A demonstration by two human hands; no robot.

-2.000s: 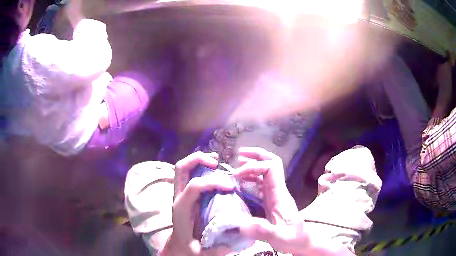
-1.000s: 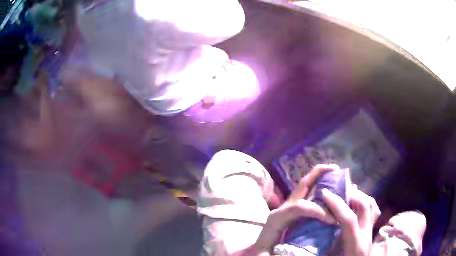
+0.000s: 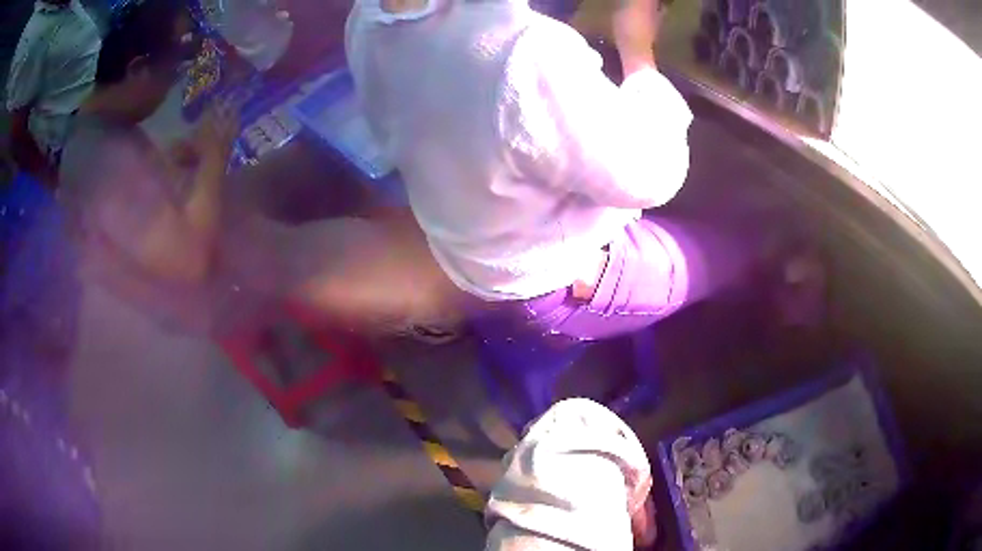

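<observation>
Neither of my hands is in the picture, and the blue body they held is out of view too. Nearest in front of me is a shallow blue tray [image 3: 670, 474] on the floor at the lower right, lined in white. Several round grey end pieces [image 3: 743, 449] lie loosely along its left and far side, and more lie at its right. My light-trousered knee [image 3: 571, 468] is left of the tray.
A seated person in white [image 3: 517, 140] is ahead, on a blue stool [image 3: 528, 371]. Another worker [image 3: 140, 194] sits left, by a red stool [image 3: 291, 371]. Yellow-black tape [image 3: 436, 447] marks the floor. The bench edge [image 3: 861, 188] curves along the right; dark round pieces [image 3: 759, 54] stand at the top.
The view has swung left. My hands and the blue body, in view a second ago, have left the picture. The tray now shows unobstructed at lower right, and more neighbours show.
</observation>
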